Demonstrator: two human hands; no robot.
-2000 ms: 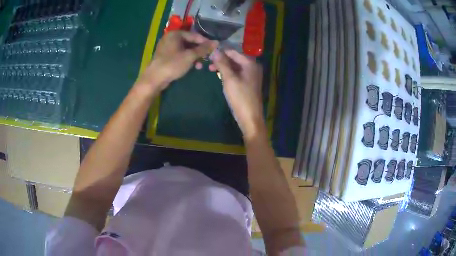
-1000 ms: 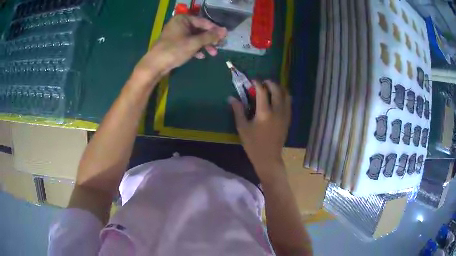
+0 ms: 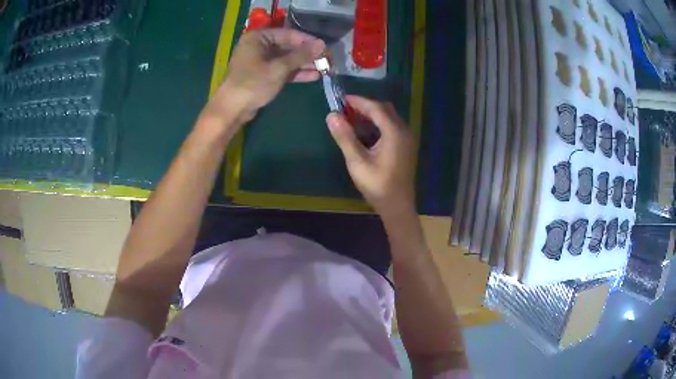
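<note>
My right hand (image 3: 374,148) is closed around the diagonal cutters (image 3: 337,100), with their silver jaws pointing up and away. A small whitish piece (image 3: 322,64) shows at the jaw tips, beside the fingertips of my left hand (image 3: 263,66). My left thumb and fingers are pinched together on something too small to make out. Both hands are over the green mat (image 3: 285,148), just in front of the press fixture (image 3: 322,18) with its red clamp handle (image 3: 370,33).
A stack of foam trays (image 3: 530,274) stands at right, its top tray holding dark modules (image 3: 565,181) in the nearer rows. Clear blister trays (image 3: 55,118) lie at left. Yellow tape (image 3: 233,159) frames the mat. Cardboard boxes (image 3: 74,237) stand below the bench.
My right hand took hold of the cutters on the mat and raised them to my left fingertips. Two seconds ago both hands' fingertips were together in front of the press.
</note>
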